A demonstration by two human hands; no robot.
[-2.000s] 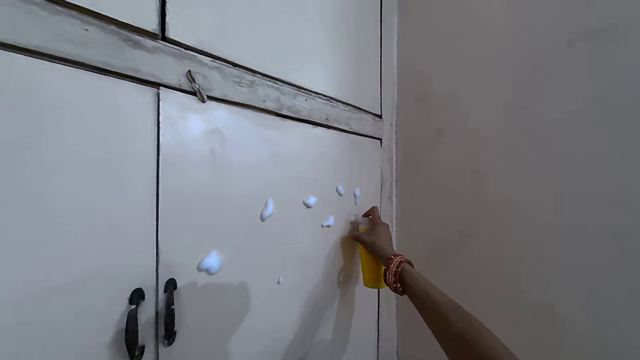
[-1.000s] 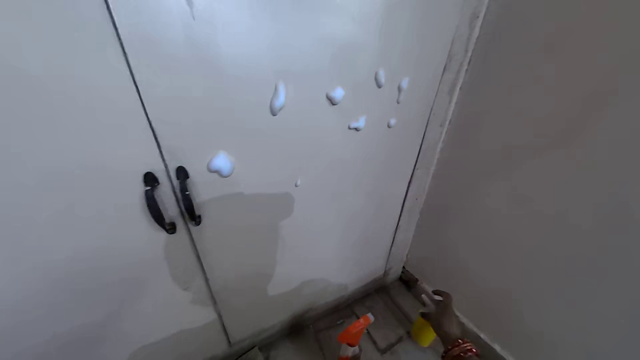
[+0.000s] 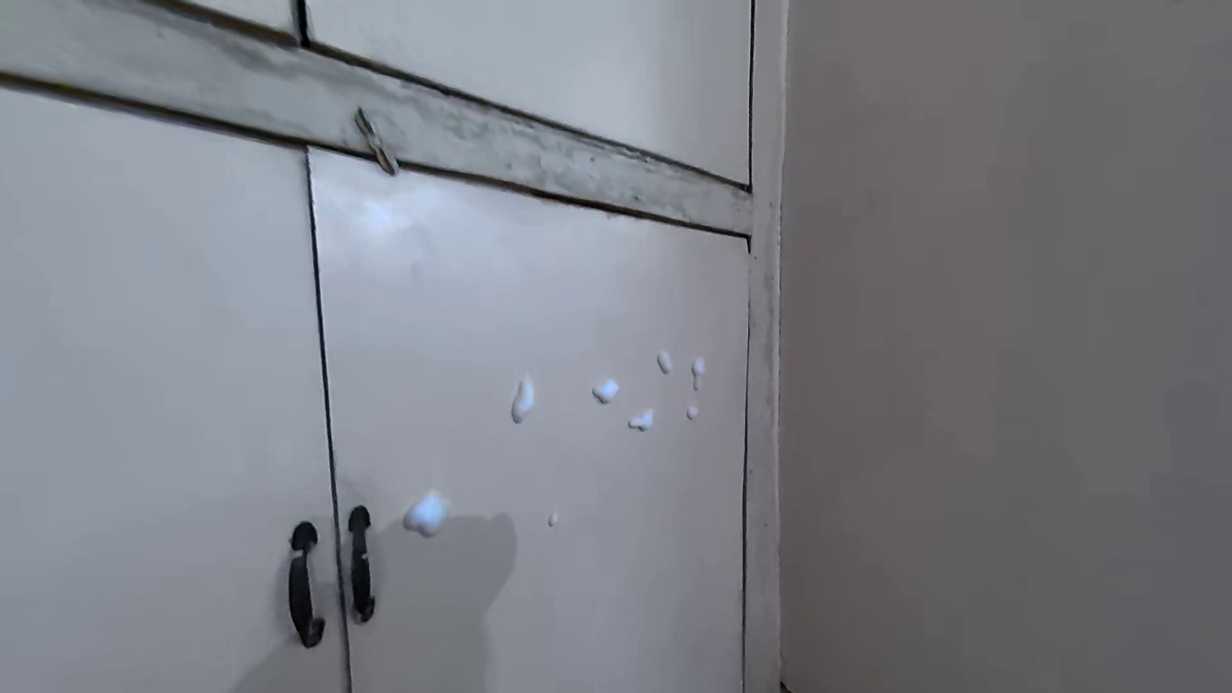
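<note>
Neither of my hands is in the head view now. Several blobs of white foam cling to the right cabinet door. The largest foam blob sits low, just right of the black handles, and a long foam blob is higher up near the door's middle. Smaller foam spots lie toward the door's right edge, among them a foam dab. A dark shadow falls across the door's lower part. The yellow bottle and the orange spray head from before are out of view.
The left cabinet door carries a black handle, beside the black handle of the right door. A small metal latch hangs from the worn crossbar. A plain wall meets the frame on the right.
My right hand, at the yellow bottle by the door and then low near the floor, has gone out of view. The view tilted down, then back up. The foam spots remain on the door.
</note>
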